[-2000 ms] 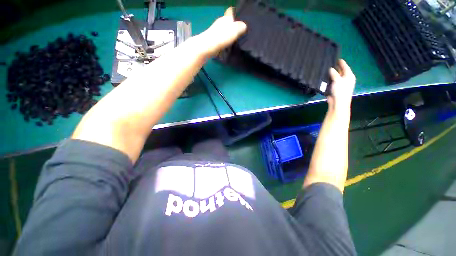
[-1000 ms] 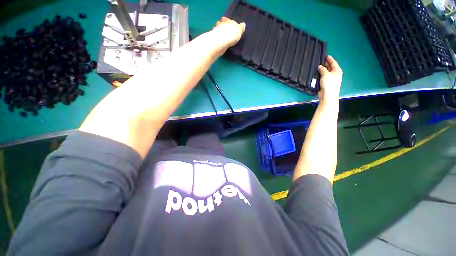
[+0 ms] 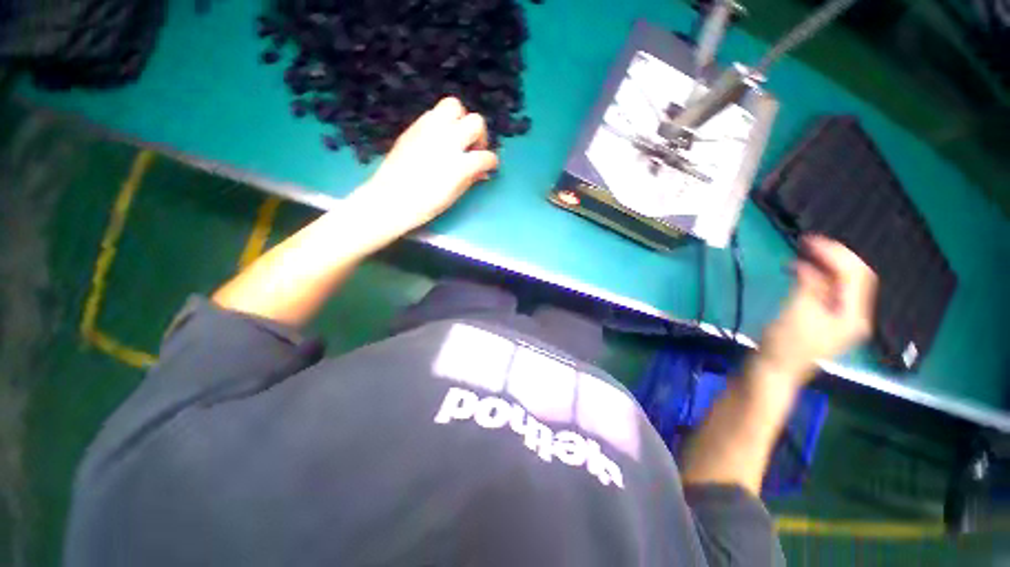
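Many small black plastic parts lie in a loose pile on the bench. My left hand is at the pile's near edge with its fingers curled; whether it holds a part cannot be told. The grey benchtop fixture with its silver top plate and upright arm stands right of the pile. The black ribbed tray lies on the bench right of the fixture. My right hand is blurred over the tray's near left edge, fingers bent; its grip cannot be told.
The teal bench mat ends at a pale front edge. Black cables run from the fixture over that edge. A blue crate is on the floor below. A dark ribbed object lies at the far left of the bench.
My left hand has left the tray and moved to the pile. My right hand has shifted from the tray's right end to its left side. The view has turned towards the left.
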